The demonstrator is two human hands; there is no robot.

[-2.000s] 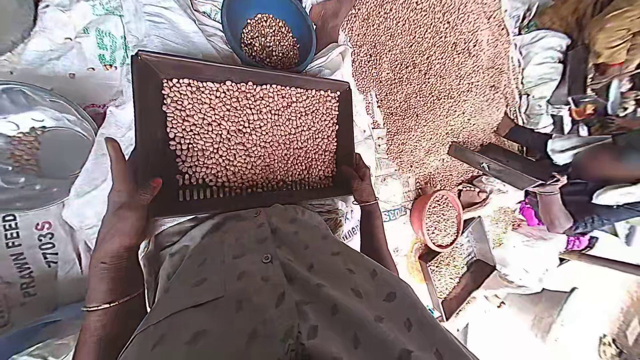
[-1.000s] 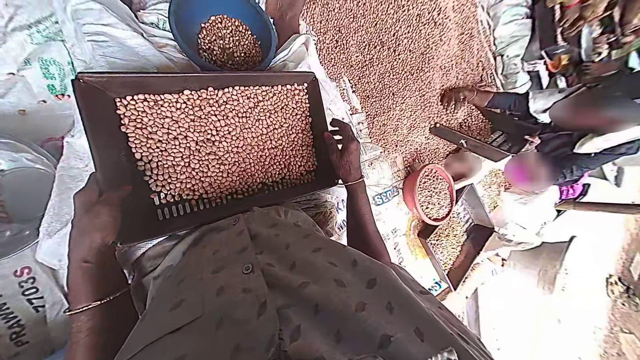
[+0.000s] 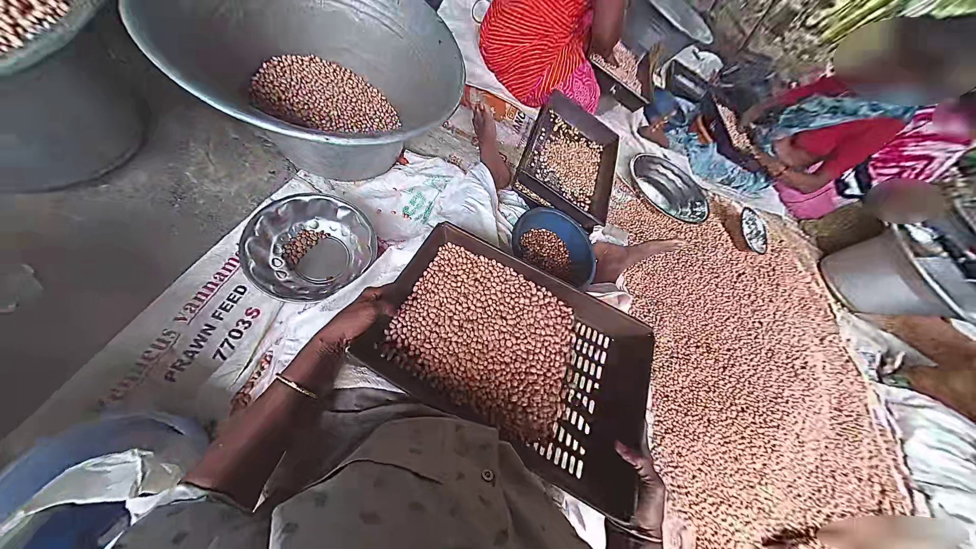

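Observation:
A dark rectangular sieve tray [image 3: 616, 427] with slotted holes is held tilted over my lap. My left hand [image 3: 366, 313] grips its left end, and my right hand [image 3: 644, 484] grips its lower right corner, thumb over the rim. Light brown nuts or seeds [image 3: 480, 335] cover its left and middle part, while the slots on the right show bare. Just beyond the tray's far edge stands a blue bowl [image 3: 585, 267] partly filled with darker nuts or seeds. A steel dish [image 3: 263, 259] holding a few lies to the left of my left hand.
A large spread pile of nuts or seeds [image 3: 762, 381] lies at right. A big metal basin [image 3: 335, 156] stands at upper left, a second dark tray [image 3: 606, 183] beyond the blue bowl. A person in red-orange patterned cloth [image 3: 526, 46] and another in red sleeves [image 3: 846, 156] sit farther back.
The nuts or seeds have shifted away from the tray's right end, baring more slots there. The tray is now turned with its right end lower. The view has swung widely, bringing in the big basin.

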